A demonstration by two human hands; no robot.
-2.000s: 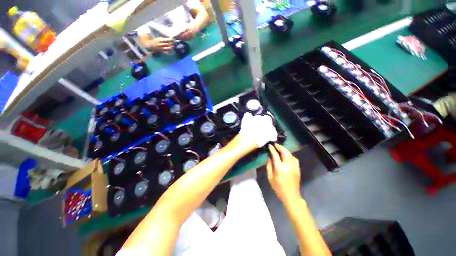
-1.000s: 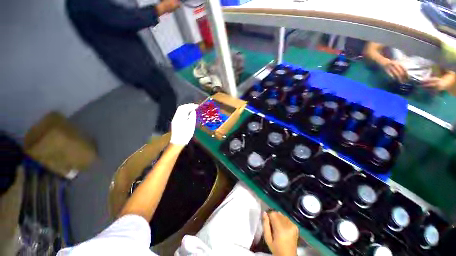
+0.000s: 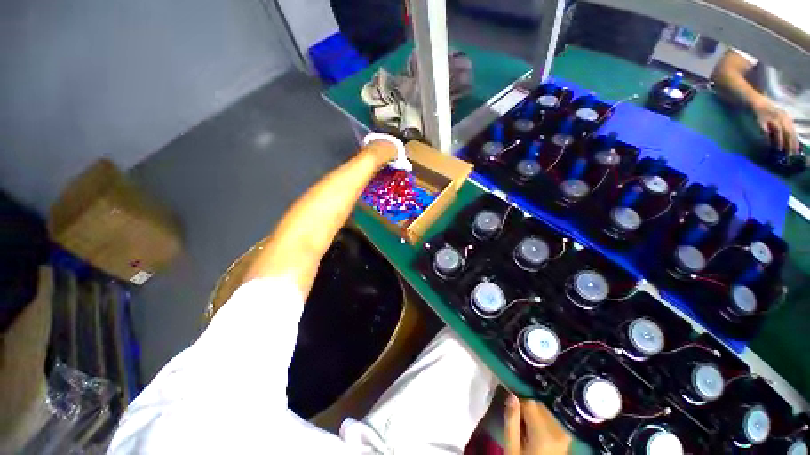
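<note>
My left hand (image 3: pixel 389 151), in a white glove, is at the far left rim of a small open carton (image 3: pixel 431 216) holding red, white and blue pieces (image 3: pixel 395 195). Its fingers are hidden, so I cannot tell whether it holds anything. My bare right hand (image 3: pixel 537 429) is at the bench's front edge, cut off by the bottom of the picture; its grip is unclear. Black housings with silver discs (image 3: pixel 488 298) and thin wires stand in two rows right of the carton.
Units with upright blue cylinders (image 3: pixel 624 209) stand on a blue mat (image 3: pixel 746 182) behind. A metal post (image 3: pixel 432 80) rises behind the carton. A large carton bin (image 3: pixel 404 342) of dark parts is on the floor by my legs. Another person's hand (image 3: pixel 779 127) is across the bench.
The view has turned left since the earliest frame. My left hand has moved from the housings to the carton, and over the last second from its near left side to its far rim.
</note>
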